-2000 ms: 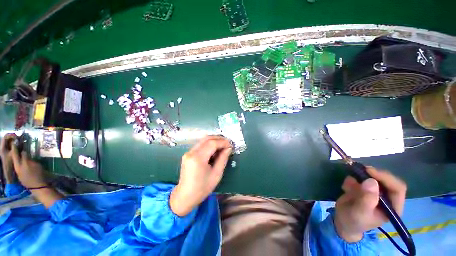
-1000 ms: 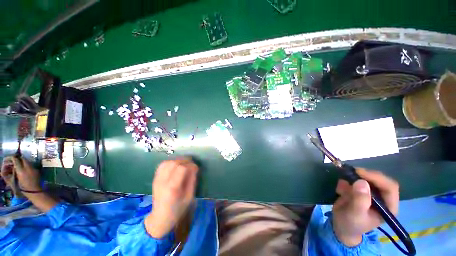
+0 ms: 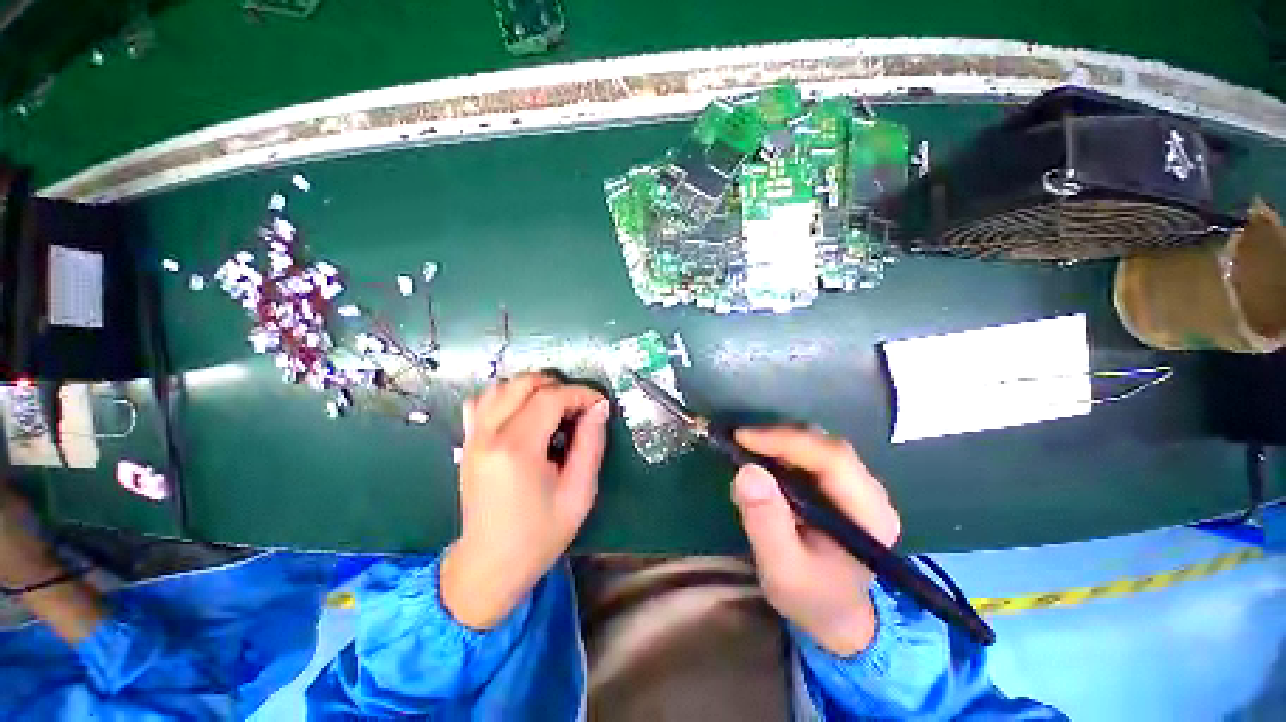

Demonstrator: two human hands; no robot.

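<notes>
A small green and silver-white circuit board [image 3: 659,429] lies on the dark green mat in front of me. My right hand [image 3: 818,529] holds the black soldering iron [image 3: 860,547], its thin metal tip over the upper part of the board. My left hand [image 3: 529,473] is at the board's left edge, thumb and fingertips close together. Whether a thin lead is between them is too small to tell. A loose heap of white-ended connectors on dark red wires [image 3: 294,303] lies to the left.
Overlapping boards [image 3: 783,198] lie at back centre. A white sheet [image 3: 987,378] with a bent wire is at right. A black fan [image 3: 1079,184] and tan roll [image 3: 1199,294] stand back right. A black box [image 3: 71,289] is at left. Another person's arm [image 3: 50,578] shows at lower left.
My right hand has brought the iron left from beside the white sheet to the board. My left hand went away from the board toward me, then came back to its left edge.
</notes>
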